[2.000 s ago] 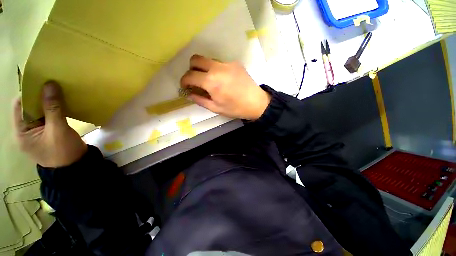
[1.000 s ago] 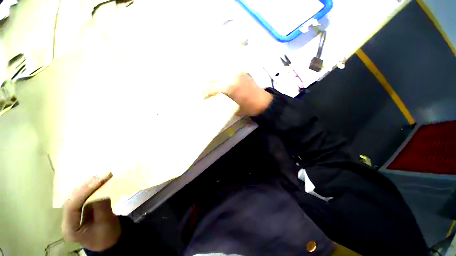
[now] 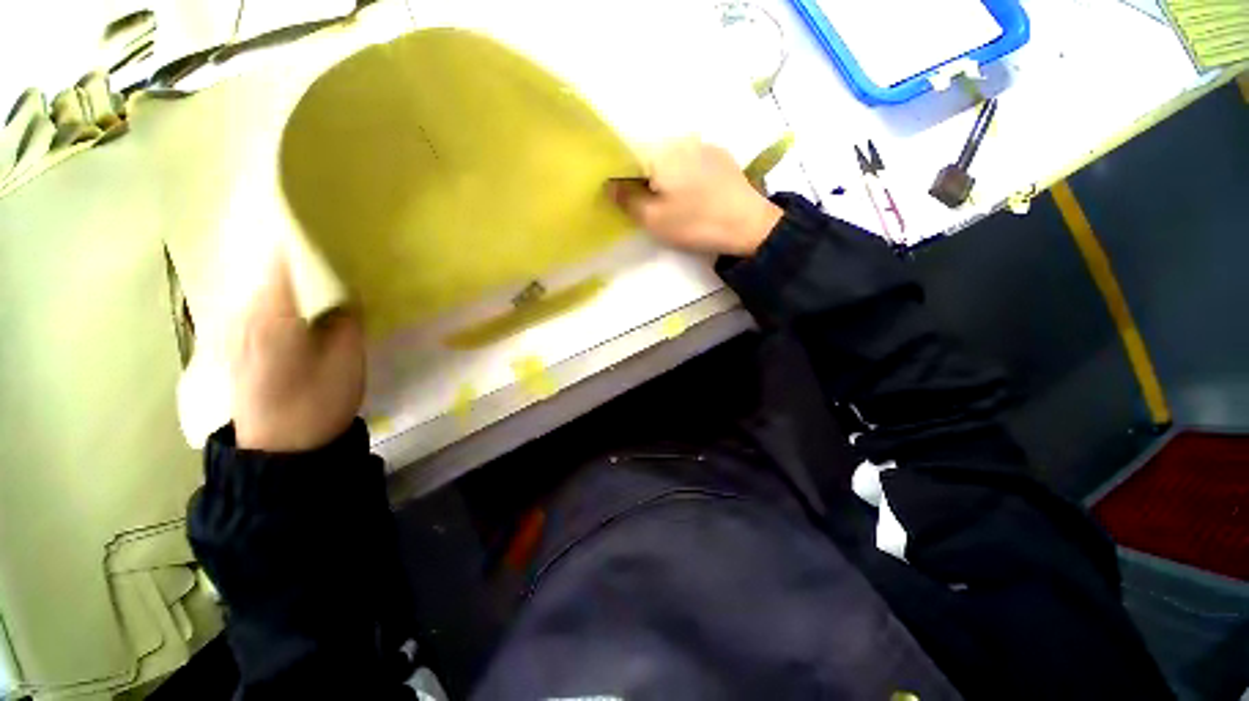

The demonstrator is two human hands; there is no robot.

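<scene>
A yellow leather-like panel (image 3: 452, 178) is held above the white bench board (image 3: 514, 359), its far part curved up. My left hand (image 3: 299, 363) grips the panel's left edge, fingers partly hidden by it. My right hand (image 3: 699, 199) grips its right edge, slightly blurred. A short line shows near the panel's middle. A flat yellow tape strip (image 3: 527, 318) lies on the board in front of the panel, with a small dark printed mark at it.
Pink-handled snips (image 3: 881, 192) and a dark square-headed tool (image 3: 955, 181) lie at the right, near a blue-framed tray (image 3: 897, 93). Stacked beige-green panels (image 3: 82, 329) lie at the left. Small yellow tape pieces line the bench's front edge.
The panel was creased and seamed side up, then swung pale and flat over the board; now it is raised and curved. My right hand, off the panel at first, now grips its right edge.
</scene>
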